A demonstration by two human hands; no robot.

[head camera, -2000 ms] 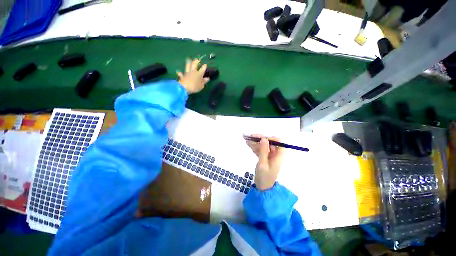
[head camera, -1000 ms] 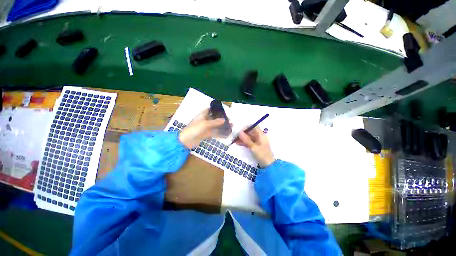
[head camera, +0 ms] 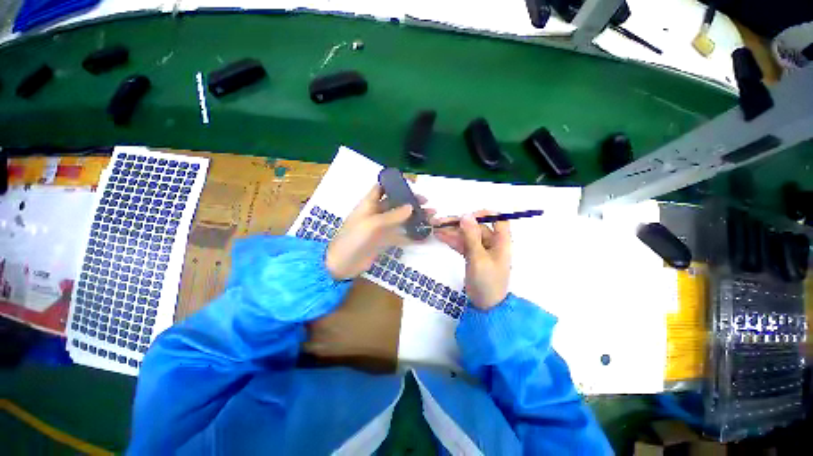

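My left hand point(head camera: 364, 233) holds a black device housing point(head camera: 398, 194) above the sticker sheet in use, tilted with its lower end toward my right hand. My right hand point(head camera: 481, 258) grips a thin dark pen-like tool point(head camera: 508, 216). The tool's tip is at the lower end of the housing; whether it touches, and whether it carries a piece, I cannot tell. The sticker sheet in use point(head camera: 414, 283) lies slanted under my hands, with rows of small dark pieces partly hidden by my left hand.
A full spare sticker sheet point(head camera: 134, 258) lies on cardboard point(head camera: 223, 214) at left. The green conveyor point(head camera: 267, 125) carries several black housings. At right are a loose housing point(head camera: 664, 245) on the white work sheet point(head camera: 570, 294), a clear blister tray point(head camera: 758, 338) and a metal upright point(head camera: 686, 165).
My left hand has brought a housing from the conveyor to above the sheet. My right hand has turned the tool, and its tip now meets the housing's end. Belt housings have shifted left in view.
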